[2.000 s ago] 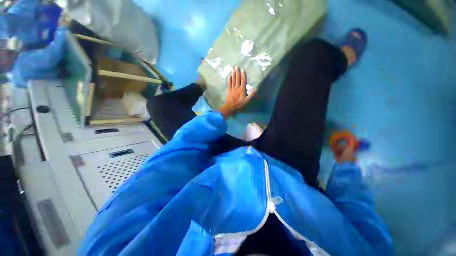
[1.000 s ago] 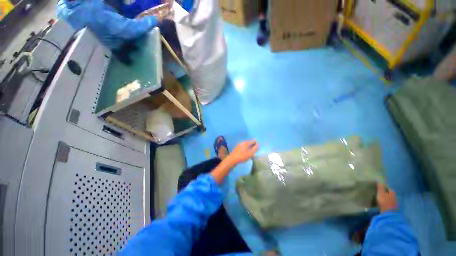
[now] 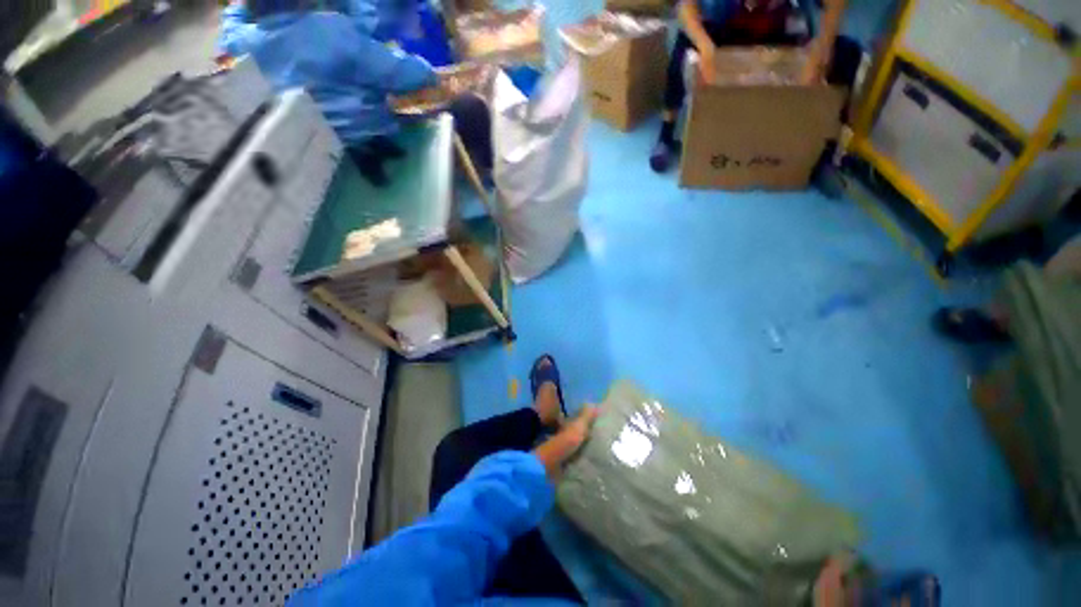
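Observation:
A box-shaped green wrapped parcel [image 3: 699,510] lies slanted on the blue floor in front of me, its lower end near the picture's bottom edge. Glossy tape glare shows on its top. My left hand [image 3: 567,443] grips the parcel's upper left end, with the fingers at its edge. A blurred patch of skin overlaps the parcel's lower right end at the bottom edge. I cannot tell if it is my right hand or an ankle. A dark blue slipper [image 3: 910,589] is beside it.
A grey perforated cabinet [image 3: 172,474] stands at left, with a green-topped stand [image 3: 391,202] and a white sack [image 3: 539,178] beyond. People in blue, cartons [image 3: 759,136] and a yellow-framed cart [image 3: 996,131] are at the back. Green-wrapped material [image 3: 1049,356] is at right.
The view has swung up from the parcel to the room. The parcel now slopes down to the right. My left hand has moved from its top to its end. My right sleeve has left the picture.

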